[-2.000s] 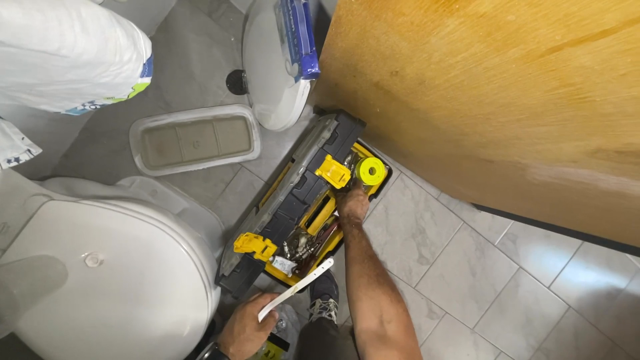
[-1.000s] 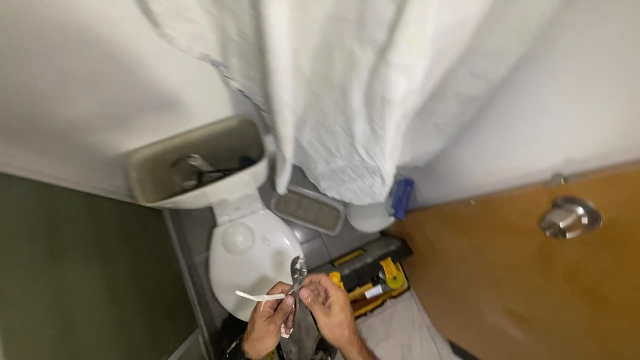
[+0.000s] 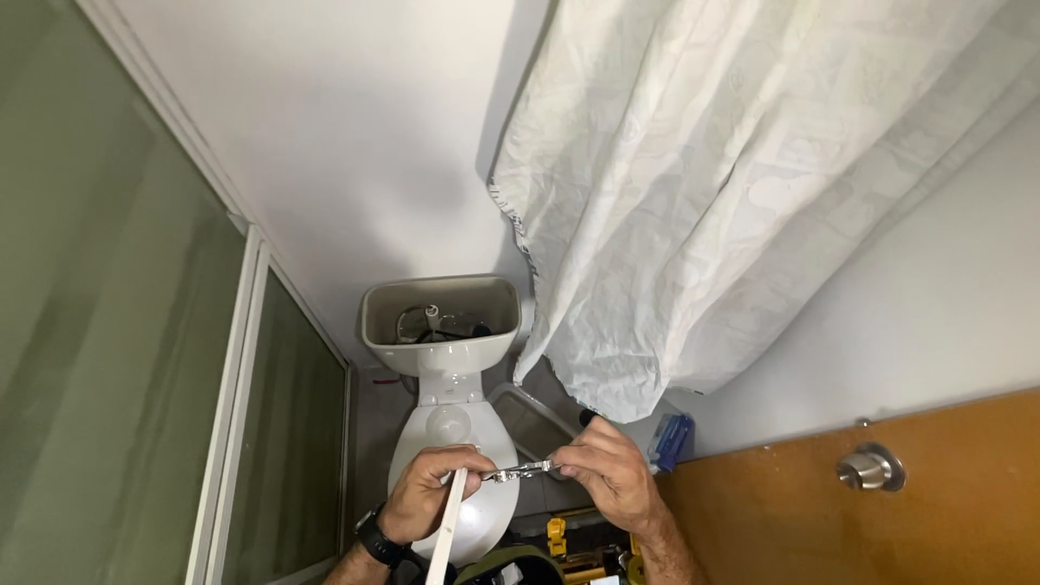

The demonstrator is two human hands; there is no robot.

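A small metal tool (image 3: 522, 470), apparently locking pliers, spans the gap between my hands above the closed toilet lid (image 3: 479, 520). My left hand (image 3: 435, 487) grips one end of it and also holds a white plastic strip (image 3: 447, 528), which slants down toward the bottom of the view. The fingertips of my right hand (image 3: 609, 471) pinch the tool's other end. Behind the lid stands the toilet tank (image 3: 439, 354) with its top off and its fittings exposed; their details are dim.
A white curtain (image 3: 650, 203) hangs at centre right. At lower right is a wooden door with a round metal knob (image 3: 871, 469). A toolbox with yellow latches (image 3: 556, 536) sits below my right hand. Green shower panels (image 3: 106, 325) stand at left; a grey tray (image 3: 532, 422) lies beside the toilet.
Two seconds ago my right hand was in the open toolbox; now it holds the metal tool with my left hand. The view has swung up to the tank and wall.
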